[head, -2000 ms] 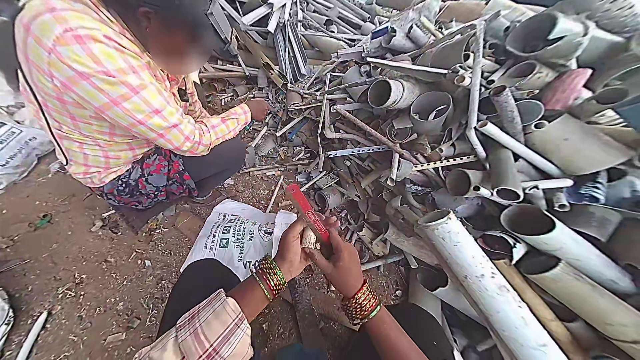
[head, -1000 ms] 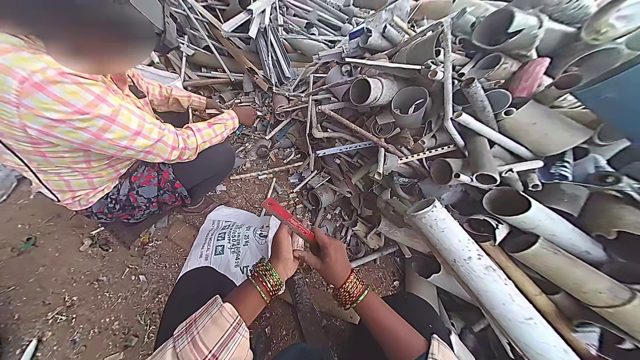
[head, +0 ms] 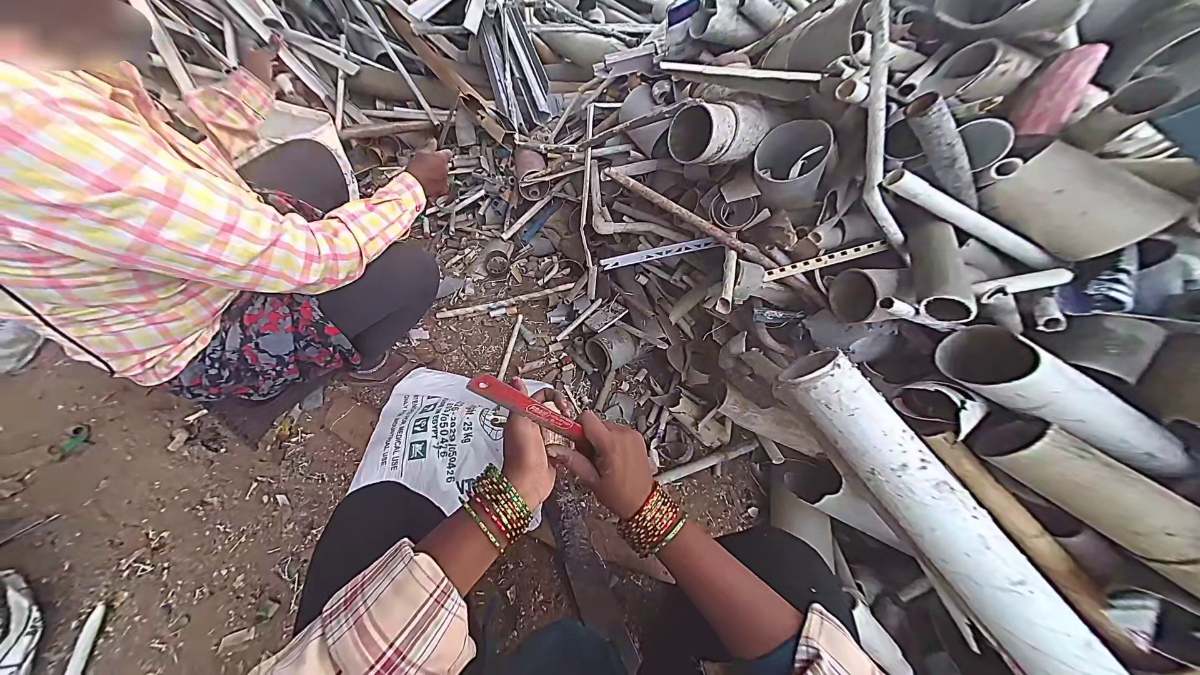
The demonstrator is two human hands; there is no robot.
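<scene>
My right hand [head: 614,464] is closed on one end of a flat red tool [head: 525,410], which looks like a hacksaw blade or a knife handle. The tool slants up to the left across my left hand [head: 530,459]. My left hand grips a small pale piece [head: 553,436], mostly hidden by the fingers and the tool. Both hands are close together above a white printed woven sack [head: 417,441] and bare ground. Bangles circle both wrists. A dark flat bar [head: 586,572] lies below the hands, between my knees.
A person in a checked shirt [head: 187,206] squats at the left, one hand reaching to small scraps. Scrap plastic pipes [head: 937,506] heap up from the front right to the back. A perforated strip [head: 825,261] lies among them. Debris litters the brown soil [head: 169,506].
My hands stay close together, holding the red tool and the small piece. The other person's arm stays stretched toward the scraps. The view has shifted somewhat.
</scene>
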